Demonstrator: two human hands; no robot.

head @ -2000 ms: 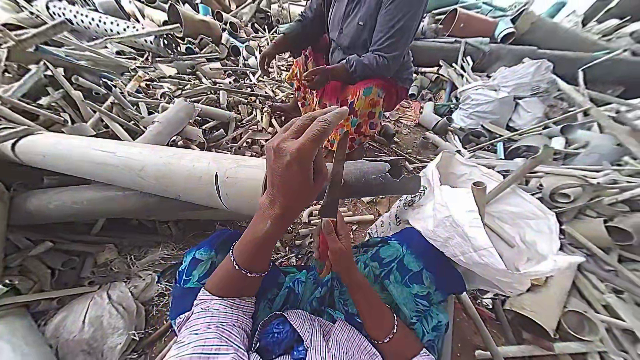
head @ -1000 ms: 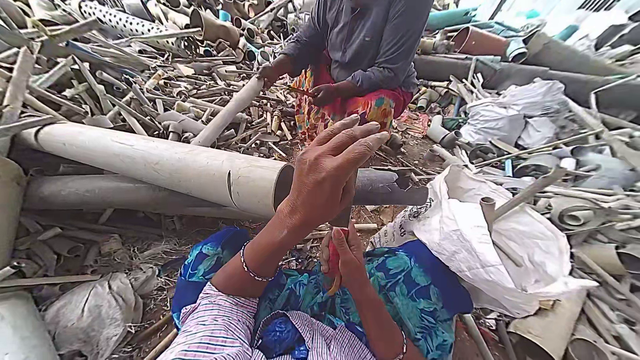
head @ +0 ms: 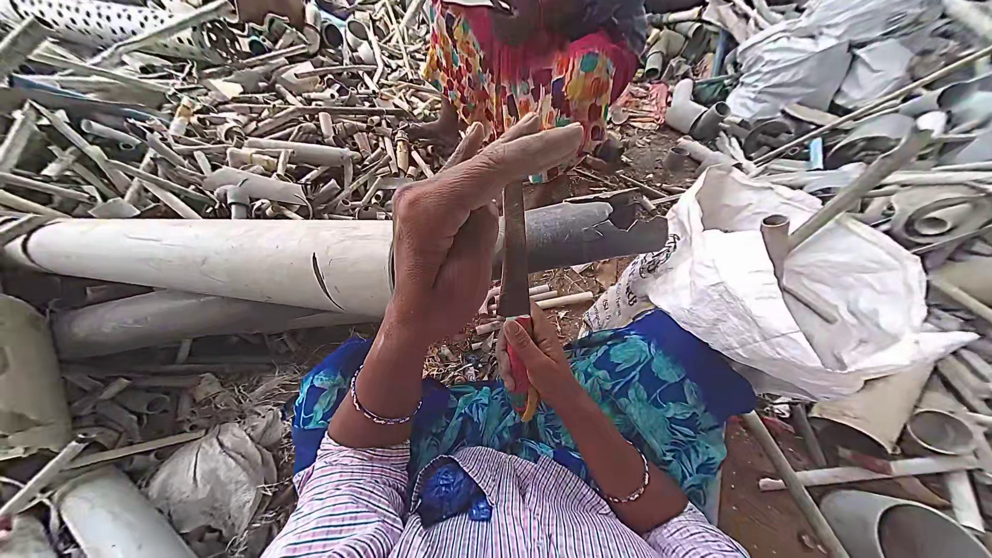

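Note:
My right hand (head: 535,356) is closed around the red handle of a large knife (head: 514,263), whose dark, broad blade points up and away from me. Raised just left of the blade is my left hand (head: 457,225), its fingers extended and spread toward the upper right; nothing shows in its grip, though part of the palm is hidden. Behind the hands lies a thick pale plastic pipe (head: 209,256) with a dark slit, and a grey pipe with a jagged broken end (head: 597,229) shows to the right of the blade.
A person in a colourful patterned skirt (head: 535,85) sits across from me. An open white woven sack (head: 783,310) holding pipe pieces stands at my right. Heaps of scrap pipe (head: 302,155) surround us, with another grey pipe (head: 194,322) under the pale one and a crumpled bag (head: 217,480) at lower left.
The view has tipped downward. The knife blade, mostly behind my left hand a second ago, now shows to its right. The other person's hands and held pipe are no longer clearly seen.

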